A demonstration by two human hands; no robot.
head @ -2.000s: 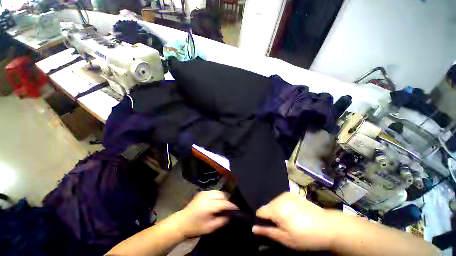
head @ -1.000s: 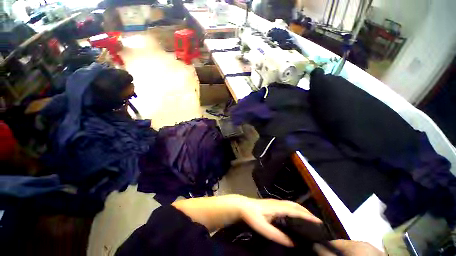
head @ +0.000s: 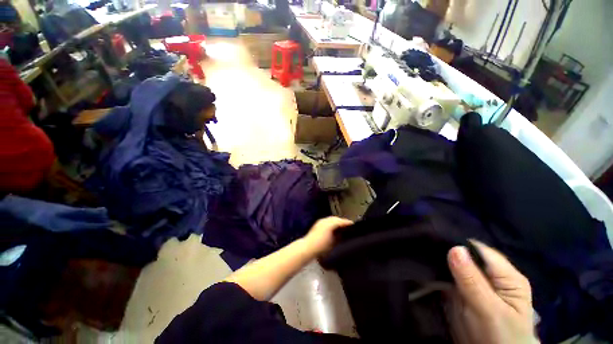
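Observation:
A large black fabric piece (head: 396,269) is held up between my hands in front of me, slightly blurred. My left hand (head: 327,235) grips its left edge, with the fingers partly hidden by the cloth. My right hand (head: 494,285) holds its right side, thumb up on the cloth. Behind it, more black fabric (head: 517,181) and dark navy-purple cloth (head: 370,160) lie heaped over the table. A thin pale line shows on the held cloth near my right hand.
A cream sewing machine (head: 410,97) stands on the white table beyond the cloth. Purple fabric (head: 269,205) and blue fabric (head: 158,161) are heaped on the left. A red stool (head: 287,62) and a cardboard box (head: 314,119) stand farther back. A person's red clothing (head: 23,134) shows at far left.
The view has swung left, and the overlock machine has left the picture. My hands have raised the black cloth from low near my lap and spread farther apart.

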